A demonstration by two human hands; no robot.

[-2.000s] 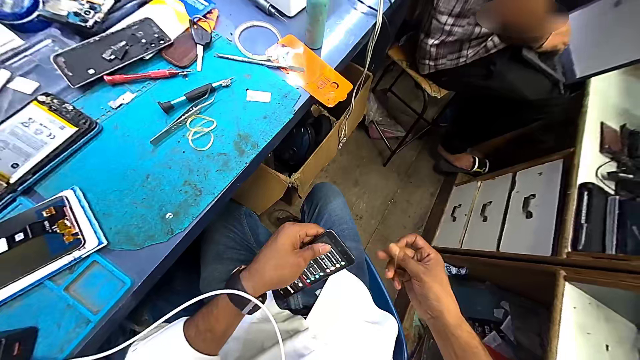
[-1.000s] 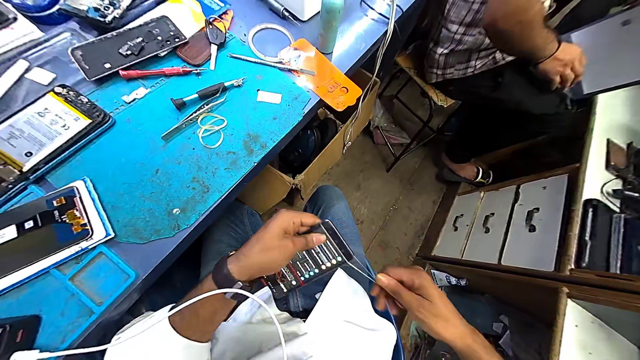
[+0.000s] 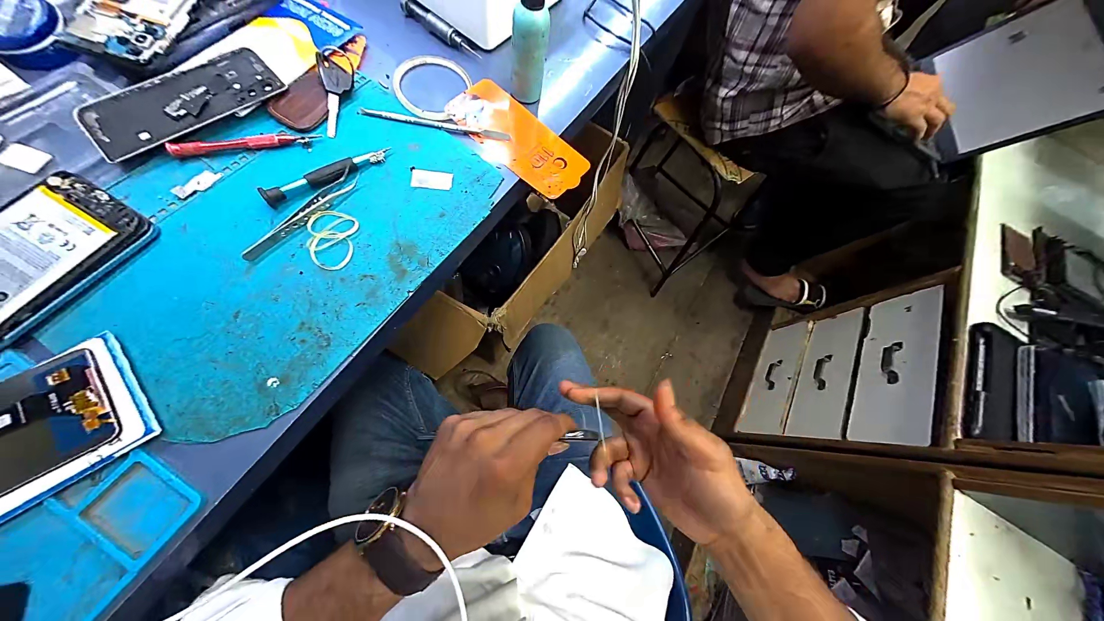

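Note:
Over my lap, my left hand (image 3: 492,470) is closed around a dark, thin object, probably the phone seen edge-on; mostly the fingers hide it. My right hand (image 3: 668,457) is beside it with its fingers spread, and a pale rubber band (image 3: 600,423) is stretched across those fingers. On the blue mat lie more rubber bands (image 3: 332,240), metal tweezers (image 3: 297,220), a screwdriver (image 3: 323,174) and a red-handled tool (image 3: 237,144). An open phone with its battery (image 3: 43,241) and a phone screen assembly (image 3: 56,418) lie at the left.
The workbench edge (image 3: 345,371) runs diagonally beside my knees. A white cable (image 3: 379,518) arches over my left forearm. Beyond stand a cardboard box (image 3: 552,259), a stool (image 3: 690,190) and drawers (image 3: 897,371). Another person (image 3: 802,95) is at the upper right, with a hand at a laptop.
My left hand has turned, so the phone's face seen earlier no longer shows. My right hand has opened out, with the band across its fingers. The other person's hand has moved.

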